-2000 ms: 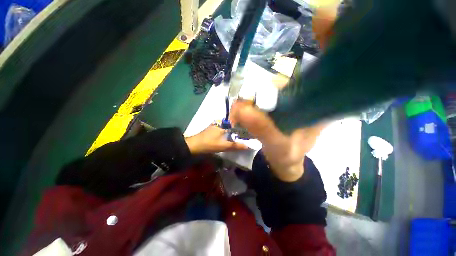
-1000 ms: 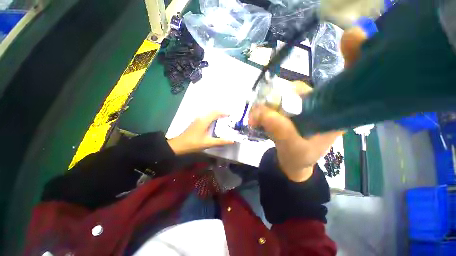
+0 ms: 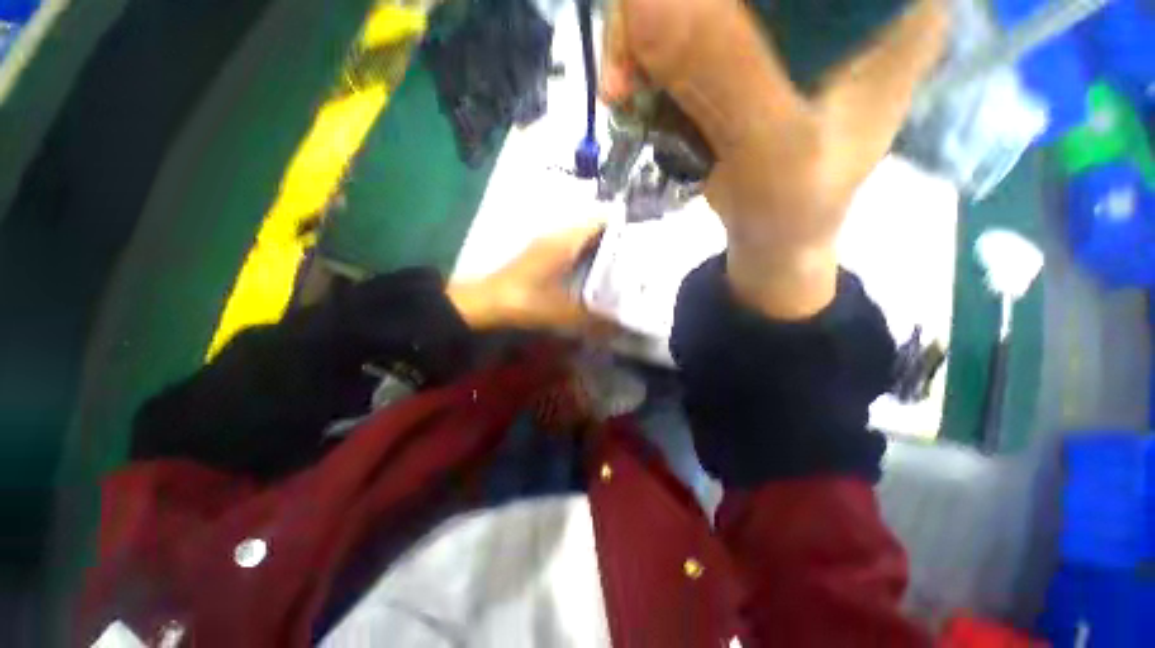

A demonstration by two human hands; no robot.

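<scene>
My right hand (image 3: 785,139) is raised at the top centre, wrapped round the pneumatic screwdriver, whose dark green body shows between thumb and fingers. Its metal lower end (image 3: 630,149) and a thin black line with a blue fitting (image 3: 586,157) point down over the white work board (image 3: 488,253). My left hand (image 3: 538,281) lies on the board's near part with its fingers against a white adapter housing (image 3: 614,272), holding it below and a little nearer than the driver tip. The tip looks apart from the housing, but the frame is blurred.
A heap of black plastic parts (image 3: 488,70) lies at the board's upper left, and smaller black parts (image 3: 915,365) at its right edge. A white-headed mallet (image 3: 1009,263) lies further right. Clear plastic bags (image 3: 994,127) and blue bins (image 3: 1108,506) are at right; yellow-black tape (image 3: 298,190) at left.
My right hand and the driver have moved up and away from the housing. My left hand still holds the housing. The whole view has shifted, with the board's far side now mostly out of frame.
</scene>
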